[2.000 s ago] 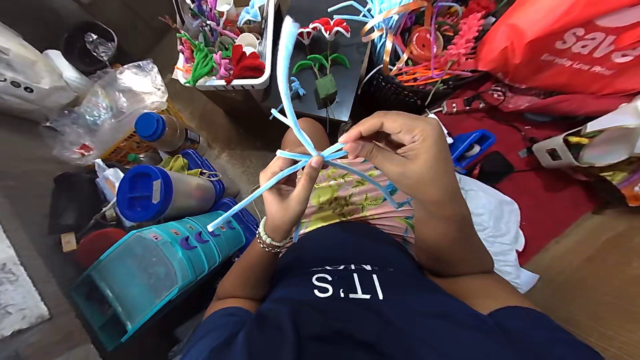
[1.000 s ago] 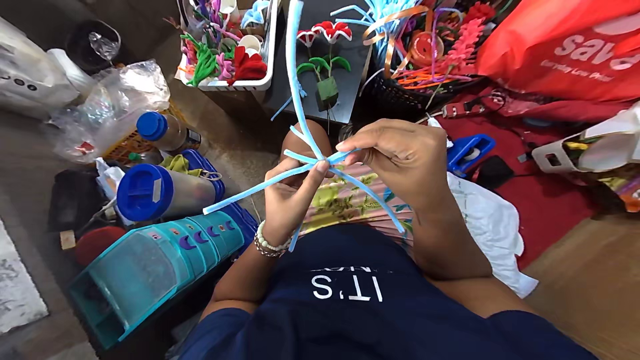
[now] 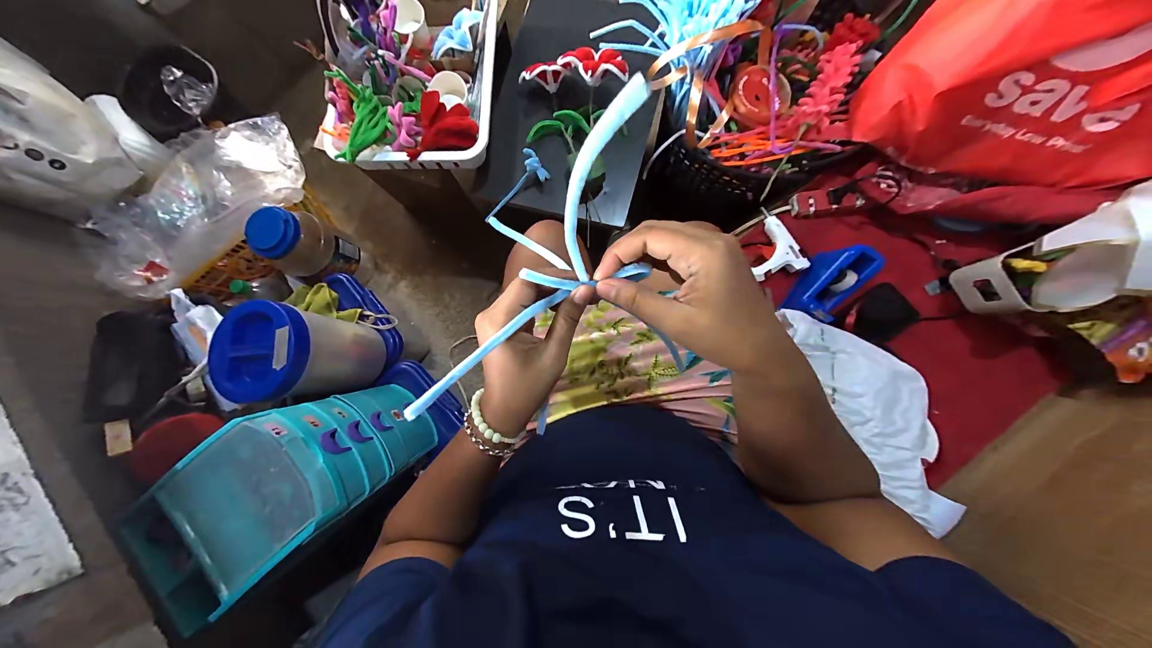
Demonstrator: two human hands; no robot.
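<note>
Several light blue pipe cleaners (image 3: 587, 171) cross at one centre above my lap and fan out in different directions. My left hand (image 3: 531, 346) pinches that centre from the left between thumb and fingers. From the right, my right hand (image 3: 688, 288) holds the pipe cleaners beside the same spot with thumb and forefinger, its fingertips close to my left thumb. One long piece points up, another slants down to the left. Red and white pipe-cleaner flowers (image 3: 594, 67) with green leaves stand on a dark surface beyond my hands.
A white basket (image 3: 484, 99) of pipe-cleaner pieces stands ahead, beside a black basket (image 3: 720, 184) with more. To the left are a teal drawer unit (image 3: 261, 504) and a blue-lidded jug (image 3: 297, 351). A glue gun (image 3: 781, 247) and blue tool (image 3: 832, 279) lie right.
The long upper pipe cleaner, upright a second ago, now curves to the right at its top. Both hands stay at the crossing point, with small finger movements.
</note>
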